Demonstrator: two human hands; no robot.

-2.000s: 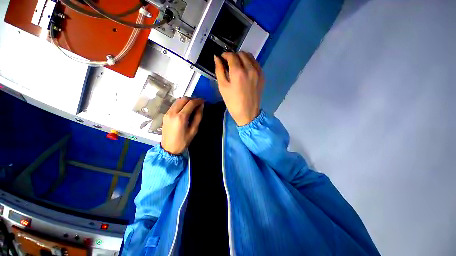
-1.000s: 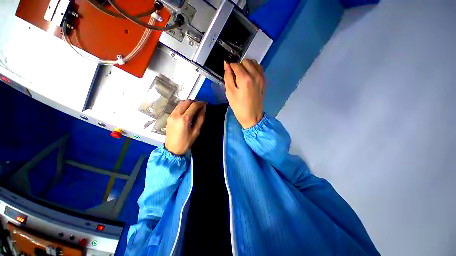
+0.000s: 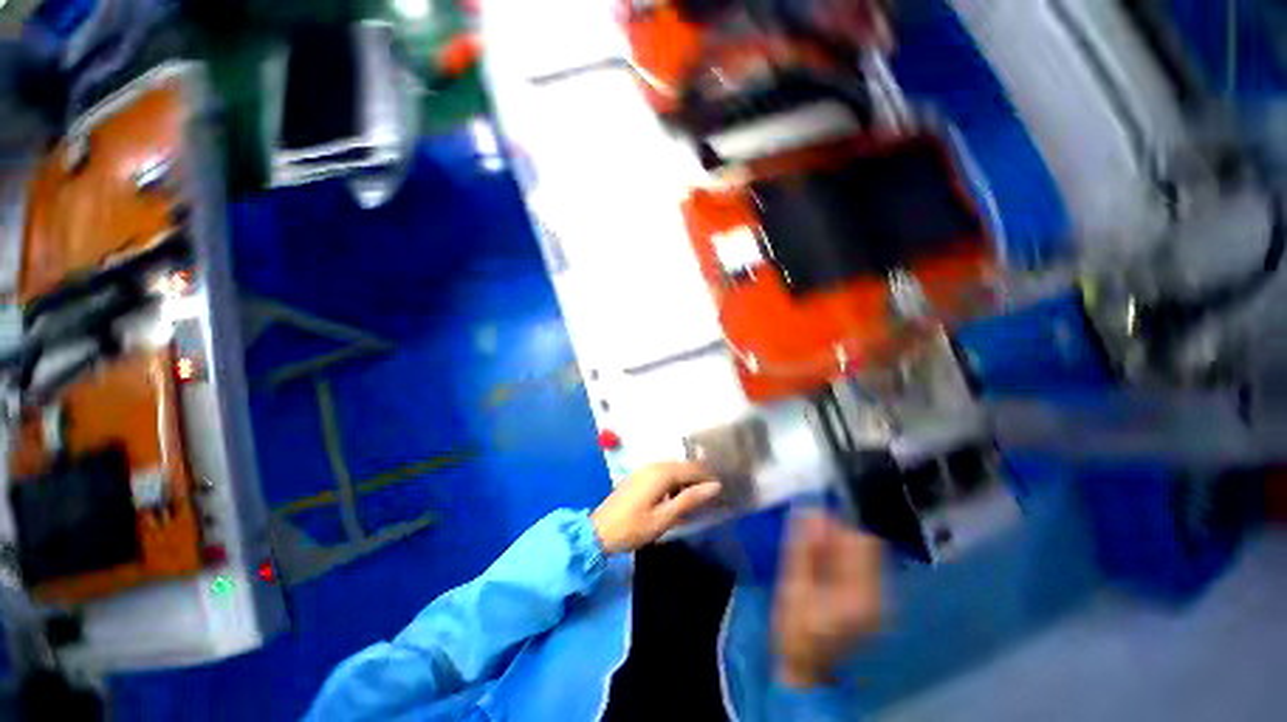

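Note:
The view is motion-blurred. The screw feeder (image 3: pixel 981 525), a pale box with a dark open top, stands at the machine's end. My right hand (image 3: pixel 830 592) is heavily blurred just in front of the feeder, with its fingers curled; whether it holds anything cannot be seen. My left hand (image 3: pixel 652 505) is at the front edge of the white machine bed, beside the grey metal plates (image 3: pixel 731 449). Its fingers are bent and no held thing shows, but the fingertips are unclear.
An orange-red fixture (image 3: pixel 727 313) holding a black panel (image 3: pixel 868 215) lies beyond the feeder. Another machine with orange fixtures (image 3: pixel 106 191) and a black panel (image 3: pixel 74 515) stands at left. A white tray with a dark panel (image 3: pixel 322 88) is at upper left. Blurred grey machinery is at right.
The camera view has swung up and turned, bringing the fixtures and left machine into sight. My right hand has drawn back from the feeder's opening. My left hand stays near the metal plates.

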